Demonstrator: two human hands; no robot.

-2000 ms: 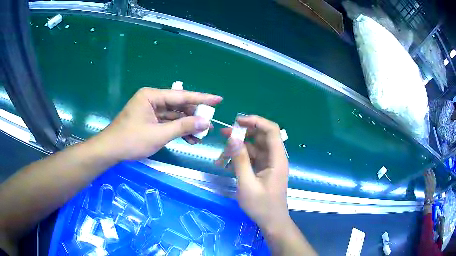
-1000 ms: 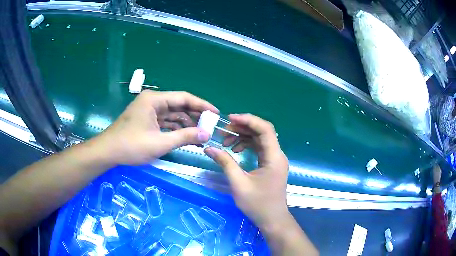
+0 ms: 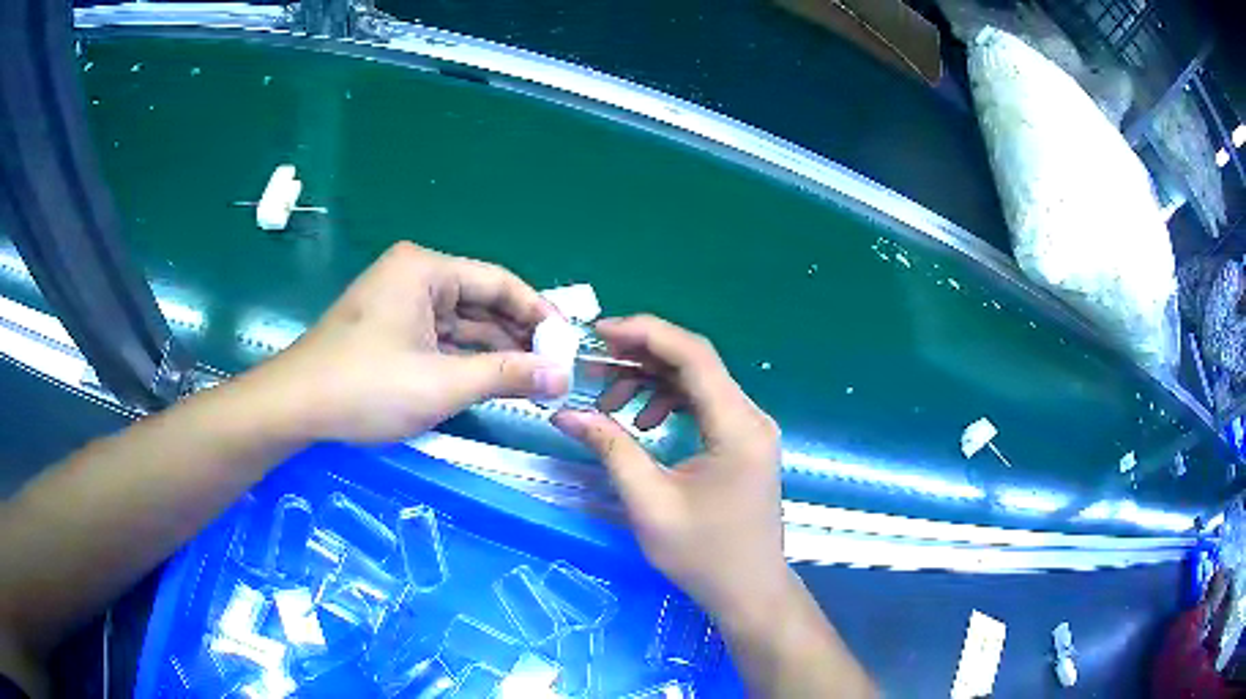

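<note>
My left hand holds a white plastic unit between thumb and fingers above the belt's near edge. Its thin pale stem points right. My right hand holds a clear cover by thumb and fingertips, around the stem and close against the white unit. Whether the cover is fully seated cannot be told. The blue bin below my hands holds many loose clear covers.
White units lie on the green conveyor belt: one at left, one behind my fingers, one at right. A grey post slants at left. A paper slip and set-aside unit lie lower right, near a person's red sleeve.
The cover in my right hand has come to the white unit, around its stem. Units on the belt have moved left, and another shows behind my hands. The red sleeve has shifted lower.
</note>
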